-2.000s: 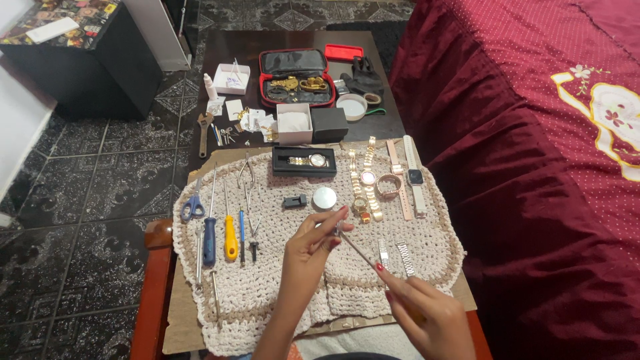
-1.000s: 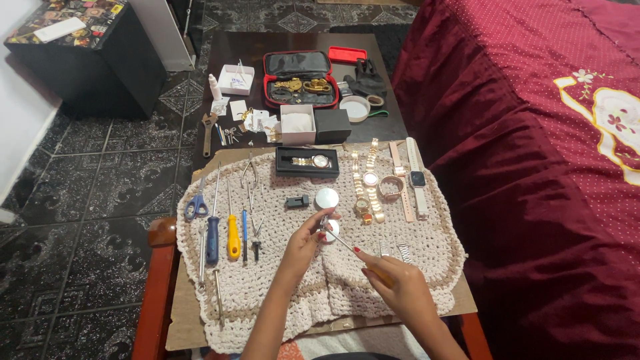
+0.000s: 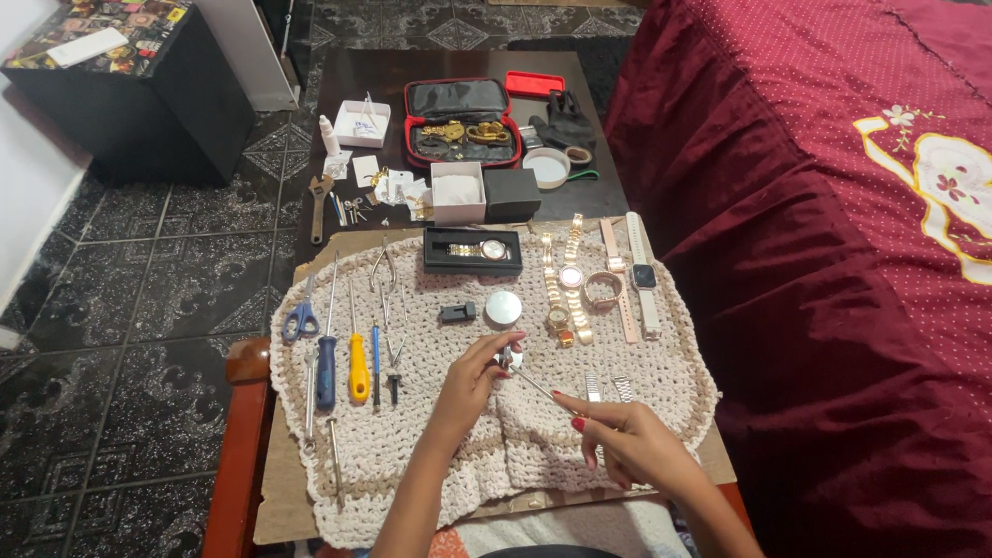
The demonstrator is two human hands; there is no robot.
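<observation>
My left hand [image 3: 480, 372] pinches a small metal piece [image 3: 506, 359], seemingly a watch part, above the crocheted mat [image 3: 418, 449]. In my right hand [image 3: 620, 434] is a thin metal-shafted tool [image 3: 533, 381]; its tip meets the small piece. A pale disc lies partly behind my left fingertips, and a round silver disc [image 3: 503, 308] sits beyond them. Left of that disc is a small black plastic device [image 3: 457, 312]. Silver watch-band sections [image 3: 623, 388] lie beyond my right hand. Gold-coloured watches [image 3: 571, 277] and a smartwatch with a white strap [image 3: 644, 276] lie at the right.
Scissors [image 3: 301, 319], a blue-handled screwdriver [image 3: 325, 372], a yellow-handled screwdriver [image 3: 357, 368] and pliers [image 3: 383, 267] lie at the left. A boxed watch [image 3: 492, 249] stands at the mat's far edge. Behind are an adjustable wrench [image 3: 318, 209], small boxes and an open case [image 3: 463, 159] on the dark table.
The right hand moved inward between the first two frames, and the tool stays at the small piece. The pale disc by my left fingertips, not visible in the first frame, shows in the later ones.
</observation>
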